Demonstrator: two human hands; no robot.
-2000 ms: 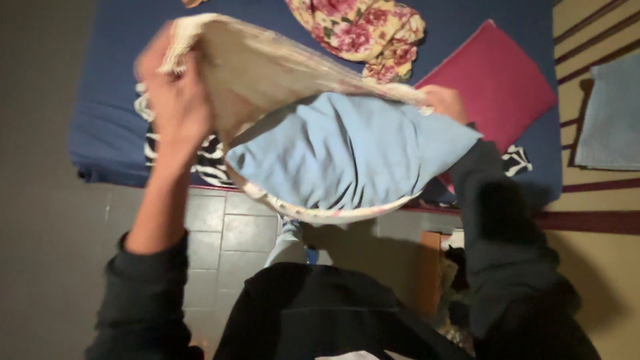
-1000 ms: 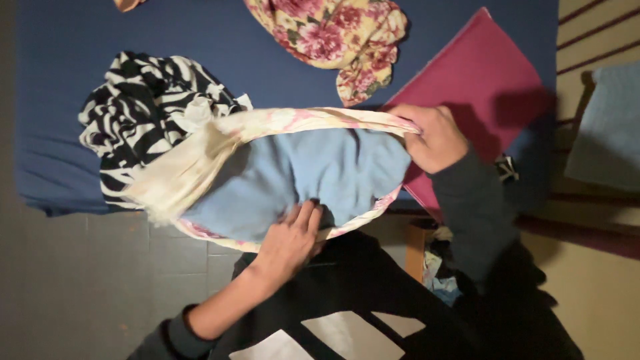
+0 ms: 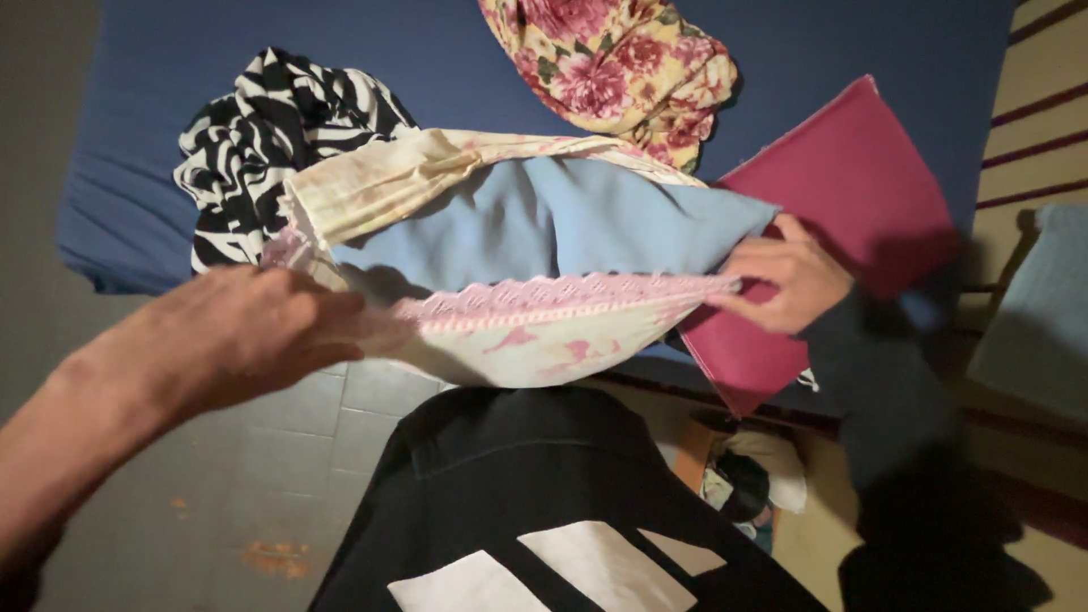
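A cream pillowcase with pink print and a pink lace edge [image 3: 561, 297] lies around a light blue pillow [image 3: 544, 221], its mouth gaping toward me. My left hand [image 3: 289, 319] grips the lace edge at the left end; its fingertips are partly hidden and blurred. My right hand [image 3: 786, 276] pinches the right end of that edge between thumb and fingers, beside a corner of the blue pillow. The pillow's left end is hidden by the cloth and my left hand.
On the blue mattress [image 3: 425, 51] lie a black-and-white patterned cloth [image 3: 280, 127], a floral cloth [image 3: 629, 76] and a flat magenta piece [image 3: 858, 187]. A light blue cloth [image 3: 1037, 314] hangs at the slatted right side. Below stands an open box [image 3: 693, 450] with items.
My left hand has left the front middle of the pillow and now grips the edge at the left. The lace edge now shows along the front. The view has moved closer to the mattress since the first frame.
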